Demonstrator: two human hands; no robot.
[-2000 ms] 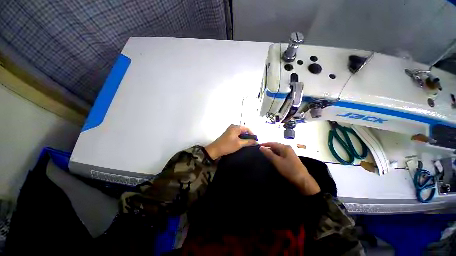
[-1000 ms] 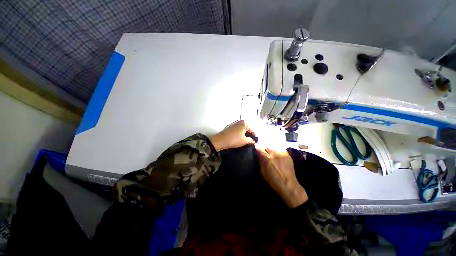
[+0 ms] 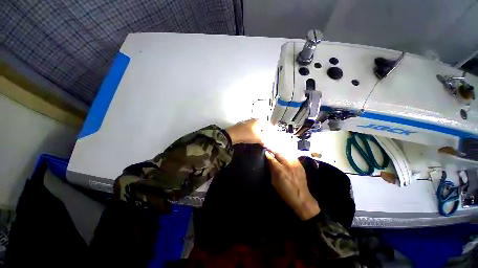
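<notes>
A black garment panel (image 3: 236, 193) lies over the table's front edge and hangs toward me. My left hand (image 3: 245, 132) is at its far edge, just left of the needle area, with its fingertips washed out by the lamp glow. My right hand (image 3: 289, 180) lies on the panel with its fingertips on the cloth edge, near and below the presser foot area. The white sewing machine head (image 3: 293, 97) stands above and to the right of the fingers. The presser foot and needle are lost in the bright light.
Green-handled scissors (image 3: 367, 153) and white curved strips (image 3: 401, 162) lie under the machine arm. Blue-handled snips (image 3: 448, 194) lie at the right end. A small brown tab (image 3: 316, 155) is near the foot. Black and grey cloth (image 3: 44, 225) hangs at lower left over blue.
My left hand has moved slightly up toward the needle area, and its fingertips are now in the glow. My right hand has shifted down and a little left. The panel's far edge is nearer the needle.
</notes>
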